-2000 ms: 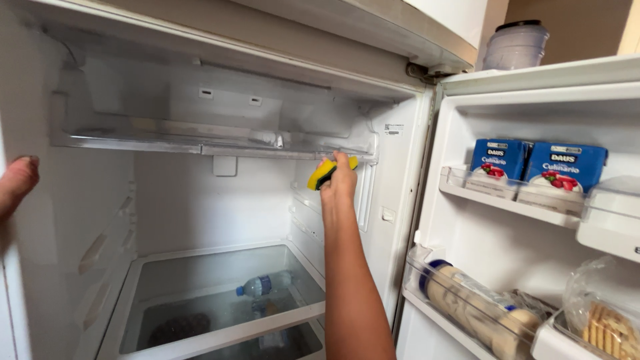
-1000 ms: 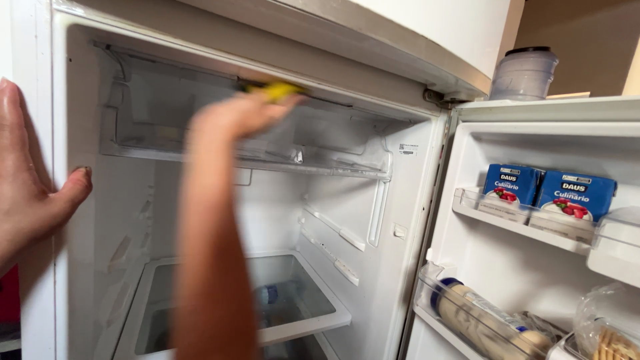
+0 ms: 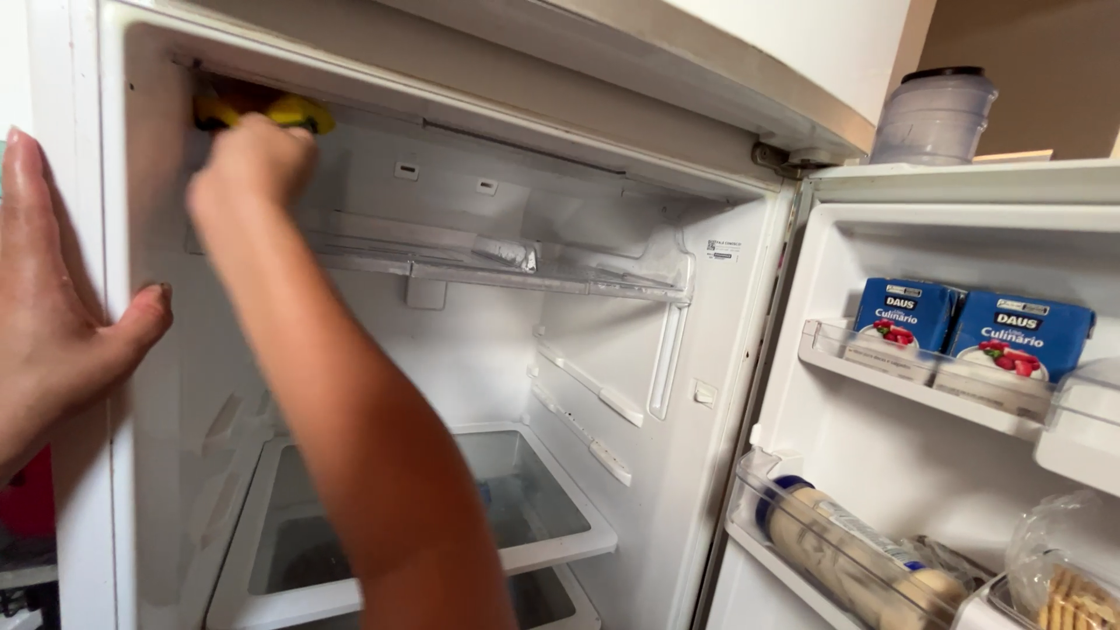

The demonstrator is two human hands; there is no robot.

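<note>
My right hand [image 3: 258, 162] grips a yellow sponge [image 3: 302, 114] with a dark side, up in the top left corner of the open refrigerator's interior, near its ceiling. The sponge is partly hidden by my fingers and blurred. My left hand [image 3: 70, 315] rests with spread fingers against the outer left edge of the refrigerator body [image 3: 114, 437], holding nothing. Below the sponge a clear plastic shelf [image 3: 560, 282] spans the upper compartment. Lower down lies a white-framed glass shelf [image 3: 560, 553], partly covered by my right forearm.
The refrigerator door [image 3: 787, 542] stands open at the right. Its racks hold blue and white cartons [image 3: 1015, 350], a bottle with a blue cap [image 3: 840, 534] and a bag of crackers [image 3: 1072, 595]. A cabinet [image 3: 700, 52] overhangs the top; a plastic jar [image 3: 934, 118] stands beyond the door.
My right hand with the sponge has moved from the right end of the clear shelf up to the ceiling, then left into the corner. More of my left hand shows at the left edge.
</note>
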